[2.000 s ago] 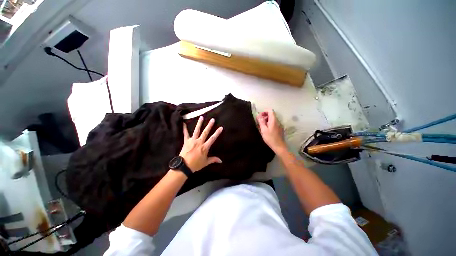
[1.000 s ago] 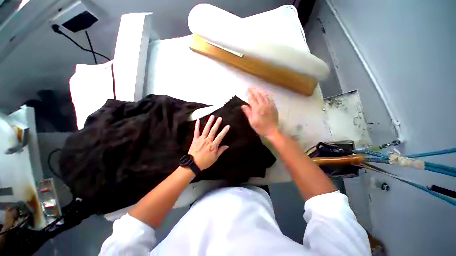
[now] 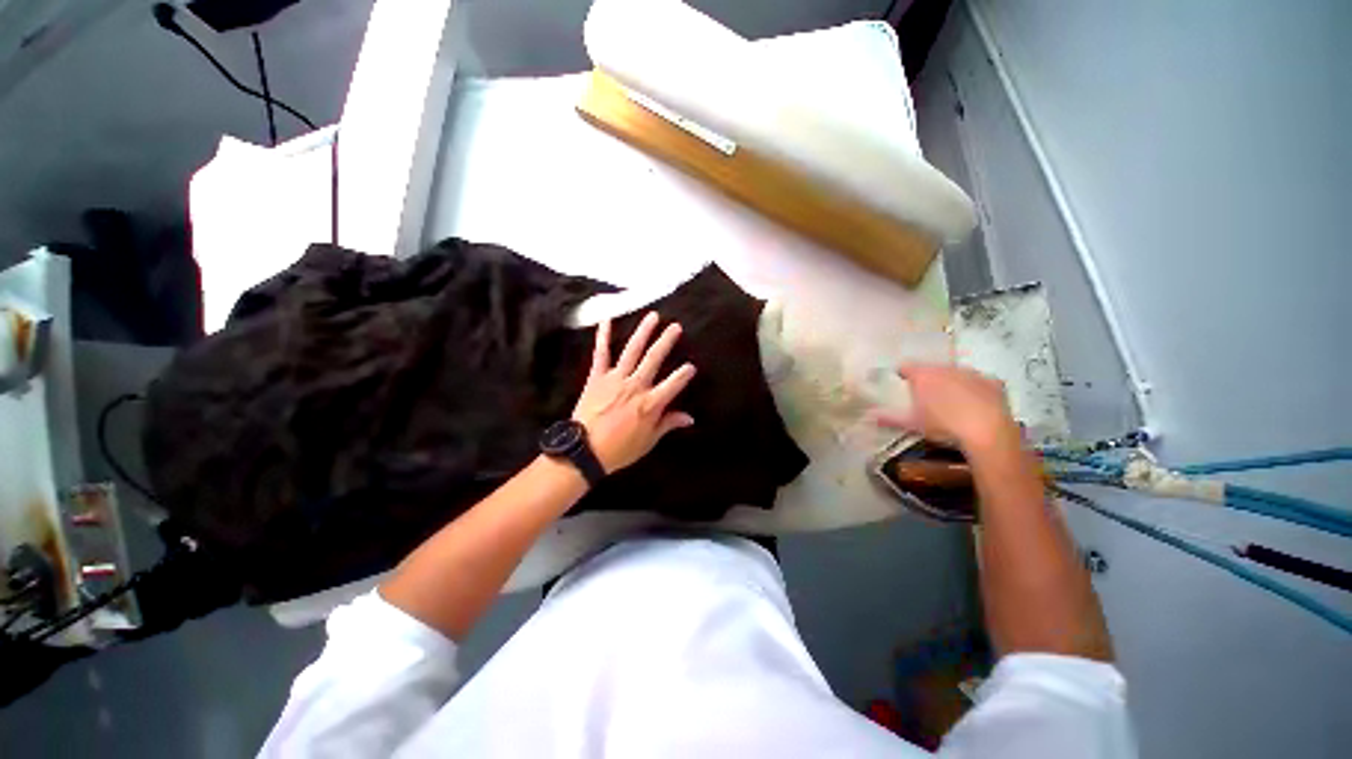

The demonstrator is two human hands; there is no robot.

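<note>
A very dark garment (image 3: 356,400) lies rumpled at the left and flatter at the right on the white-covered ironing table (image 3: 519,163). A white gap shows at its upper edge. My left hand (image 3: 630,403), with a black watch at the wrist, lies flat with spread fingers on the flatter part. My right hand (image 3: 949,403) is blurred, above the steam iron (image 3: 930,475) at the table's right end. It partly hides the iron and its orange-brown handle. The fingers look apart, and no grip on the handle shows.
A padded white sleeve board (image 3: 786,126) on a tan wooden base lies at the back right. A long white board (image 3: 393,134) stands at the back left. A stained pale plate (image 3: 1016,349) and blue hoses (image 3: 1275,501) are at the right. Another workstation (image 3: 52,430) is at the left.
My right hand has moved from the garment's right edge, over its upper right corner, to the iron at the right. My left hand stays flat on the garment. The view has shifted slightly.
</note>
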